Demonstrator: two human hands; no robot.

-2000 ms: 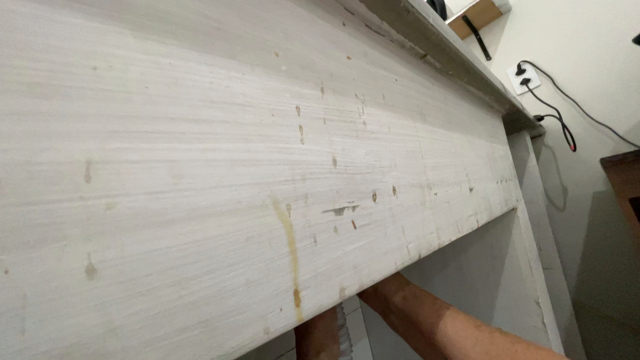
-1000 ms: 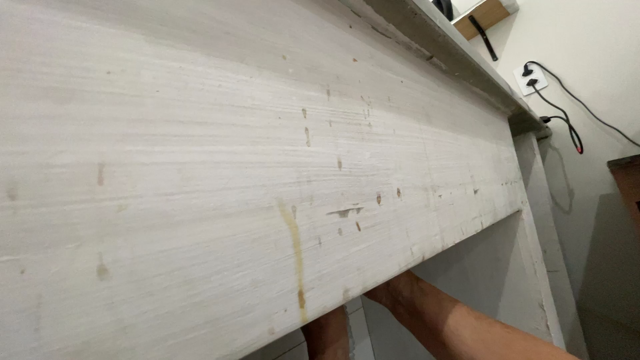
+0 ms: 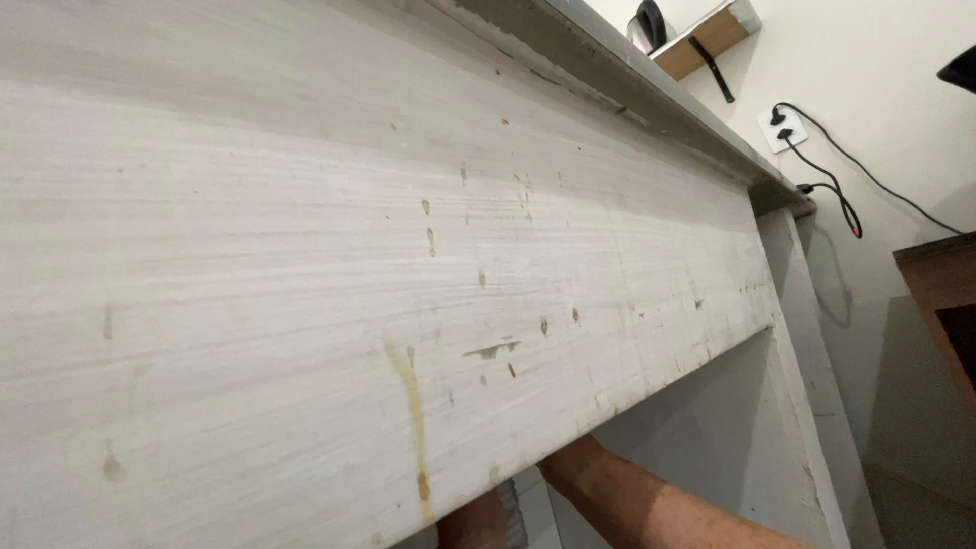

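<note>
A whitish painted wooden panel (image 3: 305, 267) with brown stains and drips fills most of the view. Two bare forearms reach in under its lower edge, one at the bottom centre and the other coming from the lower right. Both of my hands are hidden behind the panel, so what they hold or touch cannot be seen. Beside the bottom-centre forearm a strip of ribbed, greyish material (image 3: 512, 515) shows, too little of it to name.
A grey countertop edge (image 3: 656, 99) juts out above the panel. At the right stand a white upright side panel (image 3: 801, 427) and a brown wooden piece of furniture (image 3: 934, 293). Black cables hang from a wall socket (image 3: 783, 128). A wall shelf (image 3: 705, 42) is at the top.
</note>
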